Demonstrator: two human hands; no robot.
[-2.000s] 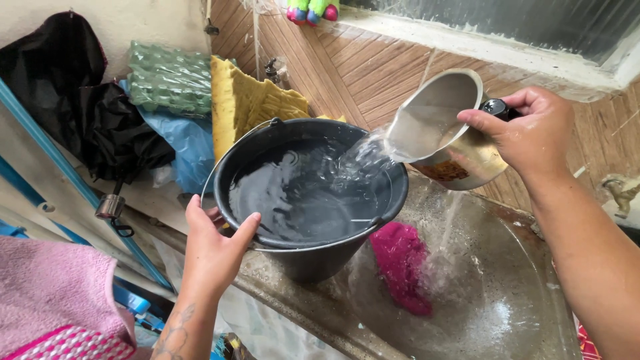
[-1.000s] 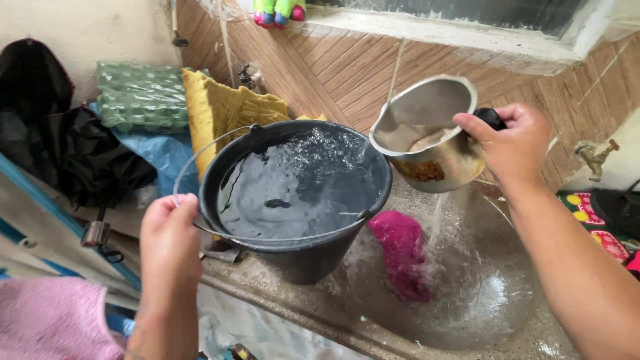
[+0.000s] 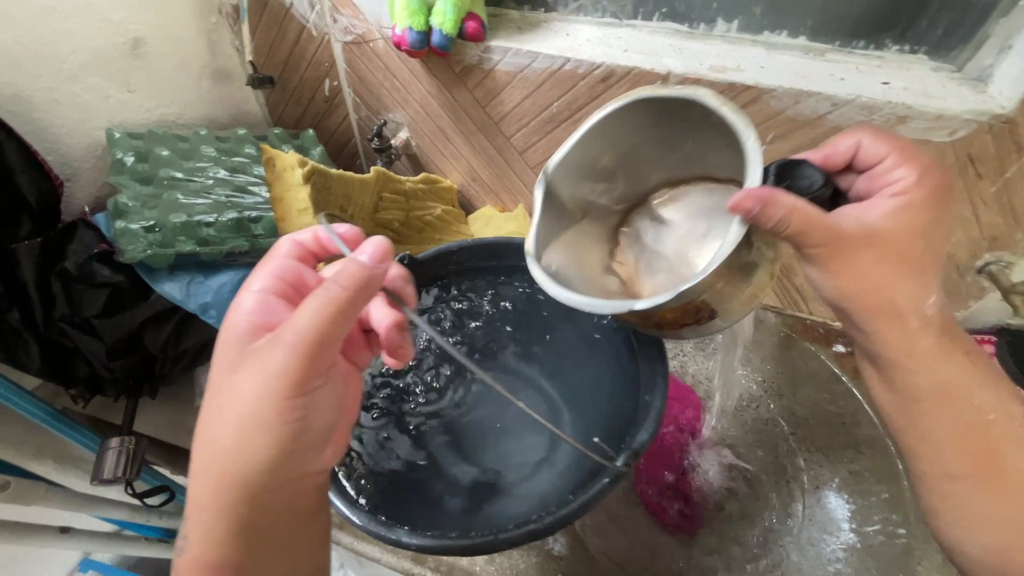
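Note:
My left hand (image 3: 320, 320) grips the wire handle (image 3: 480, 372) of a black plastic bucket (image 3: 512, 432) filled with water, and holds the handle raised above the rim. In my right hand (image 3: 864, 208) is the black handle of a dented metal pot (image 3: 652, 200), tilted with its mouth toward me, above the bucket's right side. Its inside looks wet, with little or no water to be seen. Behind the pot a stream of water (image 3: 730, 376) falls into the basin, beside a magenta cloth (image 3: 670, 464) partly hidden by the bucket.
The stone-like sink basin (image 3: 808, 480) lies at the right. Green egg trays (image 3: 200, 192), a yellow sponge-like piece (image 3: 376, 200), a blue bag (image 3: 200, 288) and black fabric (image 3: 96, 304) are at the left. A wall tap (image 3: 384, 144) and a plush toy's feet (image 3: 438, 24) are behind.
Two seconds ago water poured from the pot into the bucket; that pouring has stopped. My left hand has gone from the bucket's rim to its wire handle and lifted it.

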